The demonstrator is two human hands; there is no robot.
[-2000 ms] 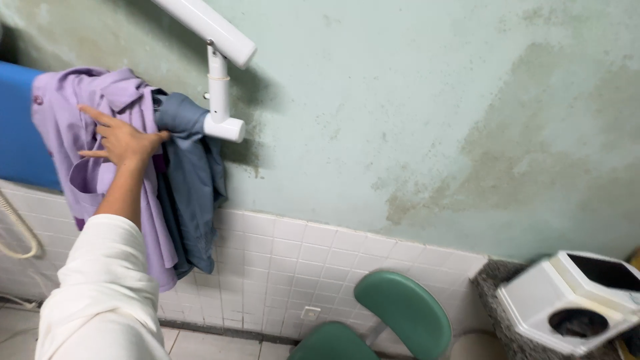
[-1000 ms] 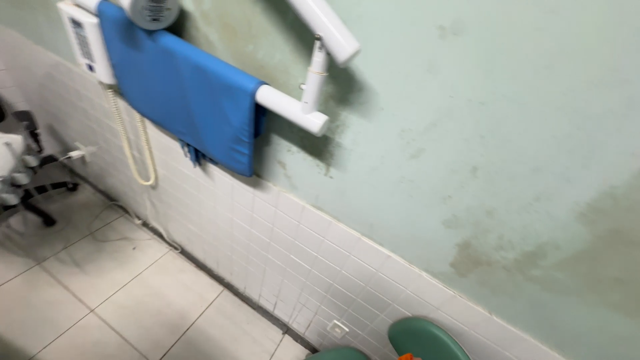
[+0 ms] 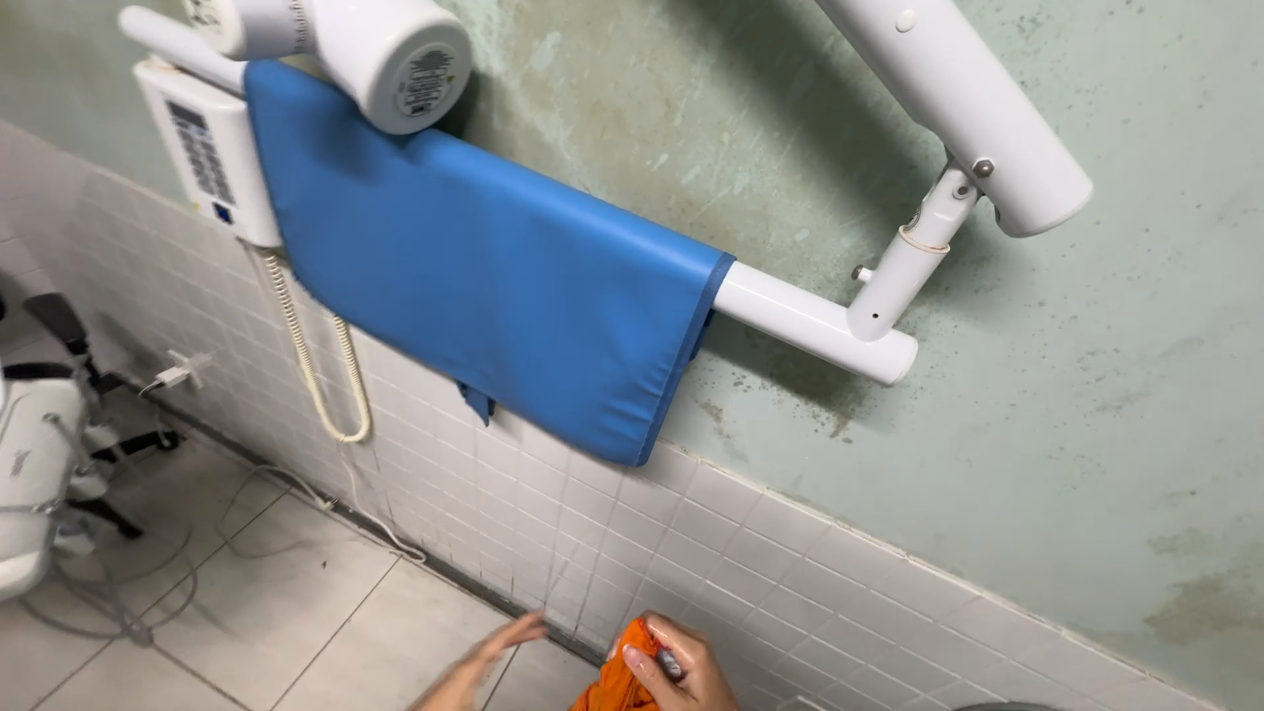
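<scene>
At the bottom of the head view my right hand [image 3: 686, 671] grips a bunched orange cloth [image 3: 617, 686]; a small pale item, too little of it visible to name, shows between thumb and fingers. Just left of it, my left hand [image 3: 484, 657] is blurred, with fingers extended and nothing in it. Above both hands, a blue apron-like sheet [image 3: 494, 267] hangs folded over a white metal arm [image 3: 790, 311] on the wall.
A white control panel [image 3: 212, 158] with a coiled cord [image 3: 316, 395] hangs at upper left, beside a white jointed device head [image 3: 405, 69]. A thick white arm [image 3: 968, 109] slants across the upper right. White equipment on a wheeled base [image 3: 39, 474] and cables [image 3: 365, 513] lie at left.
The purple and grey-blue garments seen on the white arm two seconds ago are gone from it. Both hands have come into view at the bottom, with the orange cloth. The view has swung left.
</scene>
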